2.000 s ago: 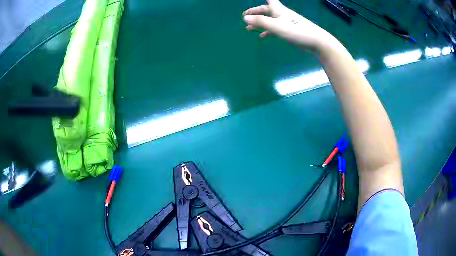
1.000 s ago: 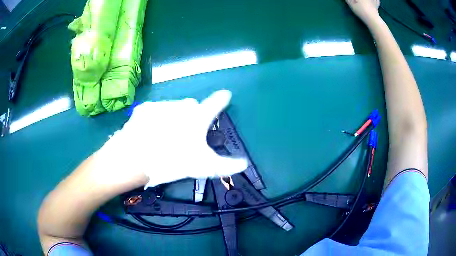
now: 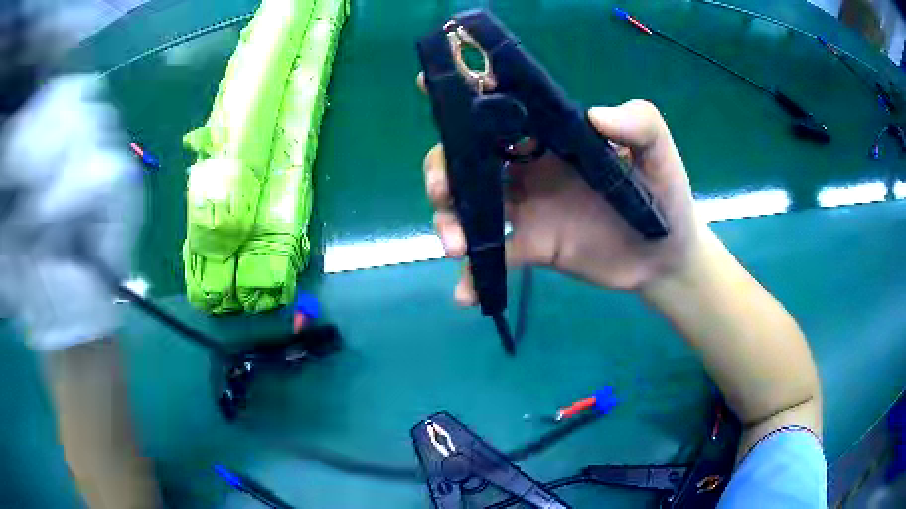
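Note:
My bare right hand (image 3: 596, 214) holds a black battery clamp (image 3: 502, 129) up at the centre, its copper jaws pointing up and its handles spread down. A cable runs down from the left handle. My gloved left hand (image 3: 65, 209) is blurred at the far left. A black cable runs from beside it to a blurred black clamp (image 3: 283, 356) over the bench; whether the fingers grip the cable I cannot tell. Another black clamp (image 3: 462, 467) lies at the bottom centre, and a further clamp (image 3: 636, 477) lies to its right, partly hidden.
A bright green bundle (image 3: 253, 189) lies on the green bench (image 3: 387, 328) at the upper left. A blue plug with a red sleeve (image 3: 601, 400) lies right of centre, another blue tip (image 3: 228, 477) at lower left. Clamp leads (image 3: 800, 119) lie at the upper right.
My right hand has come back from the upper right and now holds up a clamp. My left hand has moved from over the clamp pile to the far left. A blurred clamp now shows near it.

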